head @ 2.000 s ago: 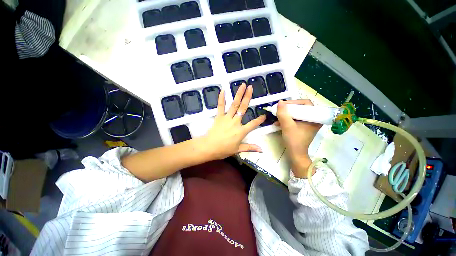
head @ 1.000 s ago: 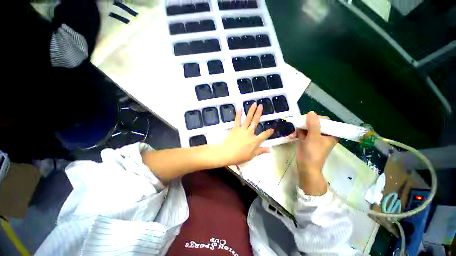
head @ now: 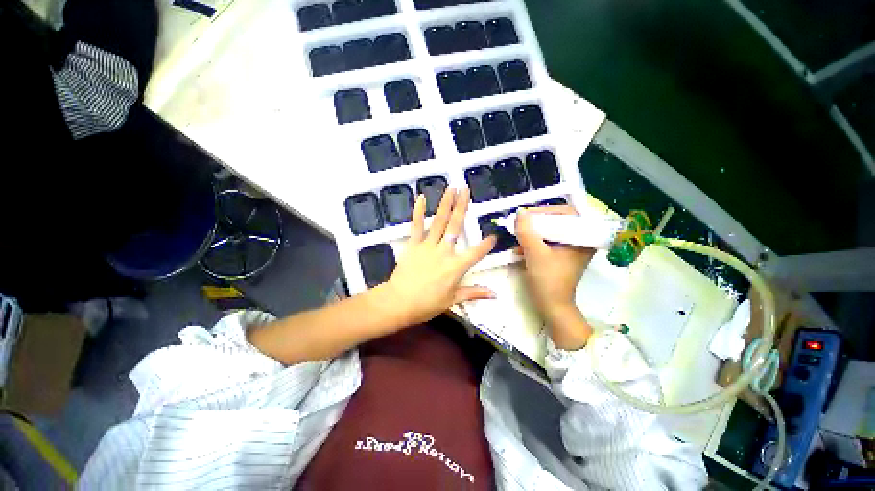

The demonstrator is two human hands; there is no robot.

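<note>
A white tray (head: 434, 120) lies askew on the bench with rows of glossy black housings (head: 497, 128) in its pockets. My left hand (head: 437, 264) rests with spread fingers on the tray's near part and holds nothing that shows. My right hand (head: 556, 264) grips a white syringe (head: 573, 229) like a pen. Its narrow tip is over a black housing in the nearest right row, partly hidden by my hands. A green and orange cap (head: 631, 239) is at the syringe's rear. A yellowish air hose (head: 765, 305) loops from the cap.
Pale teal scissors (head: 761, 365), a crumpled white wipe (head: 732, 331) and a blue box with a red light (head: 804, 384) are at the right. A person in dark clothing (head: 72, 192) is at the left by a blue stool (head: 158, 251). A cardboard box (head: 43, 362) stands lower left.
Since one second ago, my right hand and the syringe have moved left along the nearest right row. The view has also shifted. My left hand stays spread on the tray.
</note>
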